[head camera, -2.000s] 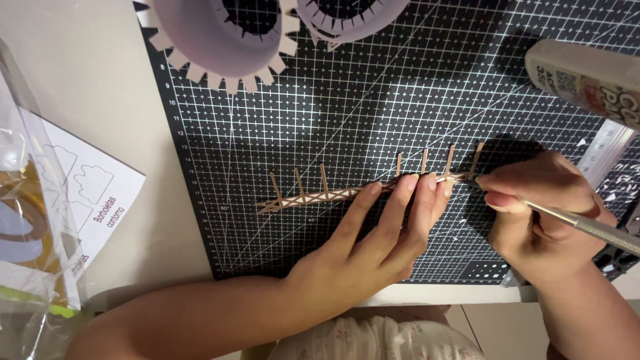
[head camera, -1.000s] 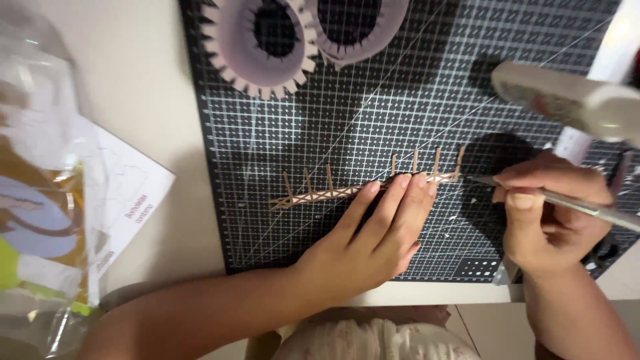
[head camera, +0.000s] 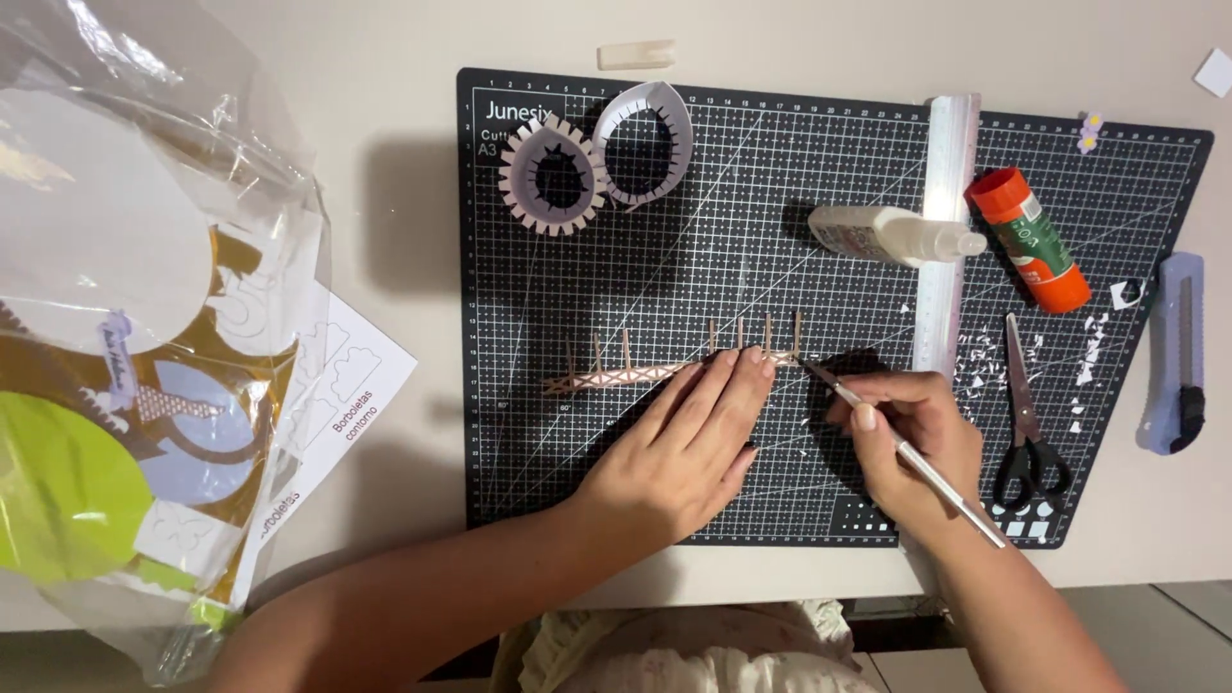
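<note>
A narrow lattice strip (head camera: 616, 373) with thin upright tabs lies across a black cutting mat (head camera: 731, 241). My left hand (head camera: 679, 448) lies flat over the strip's middle and right part, fingertips pressing on it. My right hand (head camera: 910, 433) holds a craft knife (head camera: 929, 472) with a slim metal handle like a pen; its tip is at the strip's right end, close to the last tab. Whether the blade touches the strip cannot be told. Small white paper scraps (head camera: 982, 361) are scattered to the right of this hand.
Two paper rings with notched edges (head camera: 553, 178) (head camera: 643, 144) stand at the upper left. A glue bottle (head camera: 866, 234), ruler (head camera: 948, 192), glue stick (head camera: 1030, 241), scissors (head camera: 1025, 414) and lilac utility knife (head camera: 1176, 351) are at the right. A clear bag (head camera: 269, 125) of paper pieces overlaps a printed sheet (head camera: 366, 356) at left.
The view has widened and shifted a lot. The craft knife's tip, a little off the strip's right end one second ago, is now close to it. My left hand stays on the strip.
</note>
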